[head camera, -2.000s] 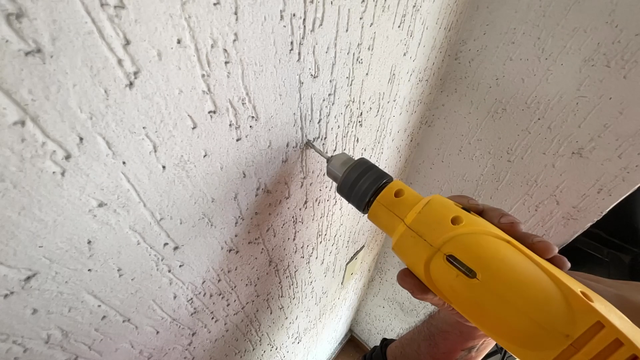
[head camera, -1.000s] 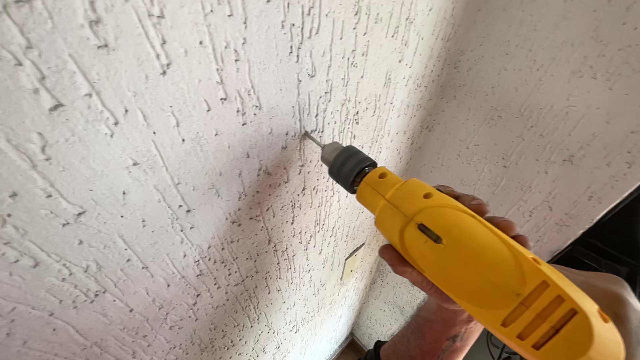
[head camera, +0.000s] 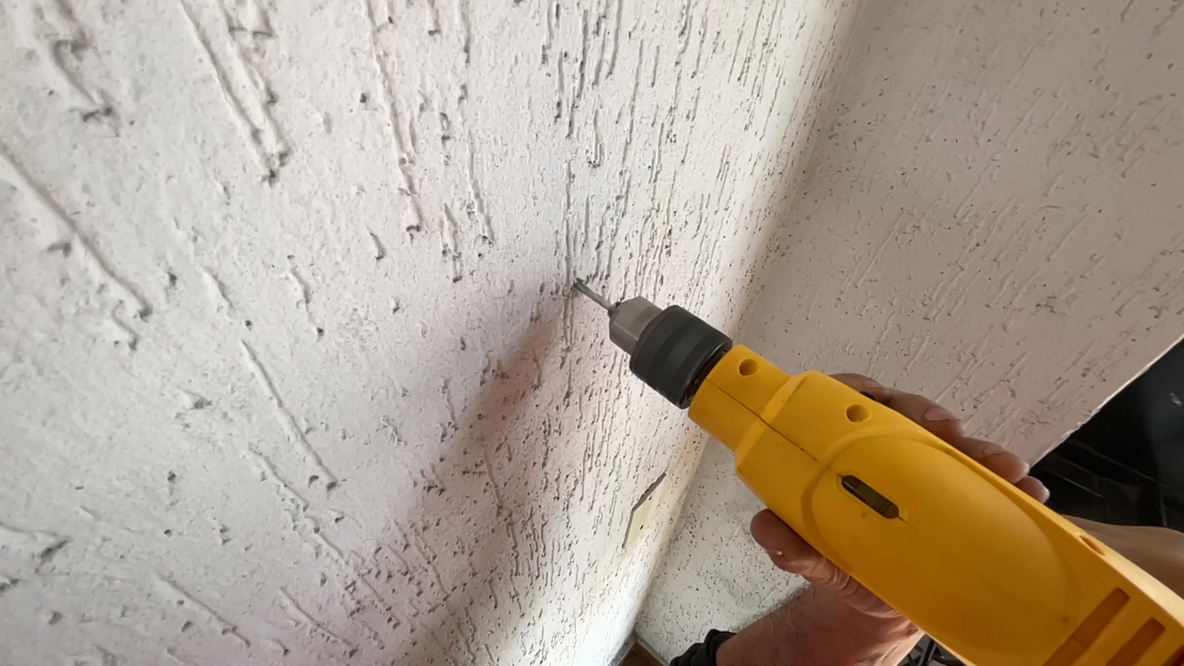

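A yellow power drill [head camera: 934, 527] reaches in from the lower right, its black chuck [head camera: 680, 356] tilted up and to the left. The thin metal bit [head camera: 594, 296] meets the white textured wall [head camera: 305, 305], with its tip at the surface or slightly inside. My left hand [head camera: 832, 564] cradles the drill body from below, thumb on the near side and fingertips on the far side. Behind the drill's rear, at the right edge, part of my right hand or wrist [head camera: 1133, 546] shows; its fingers and the drill's handle are hidden.
A second textured wall [head camera: 953, 213] joins the first at a corner behind the drill. A small pale plate [head camera: 645, 511] is set in the left wall below the bit. Dark, unclear things [head camera: 1124, 453] lie beyond the slanted wall edge at right.
The bit's tip stays at about the same spot on the wall. Compared with one second ago, the drill body sits lower and further right in the picture, still held.
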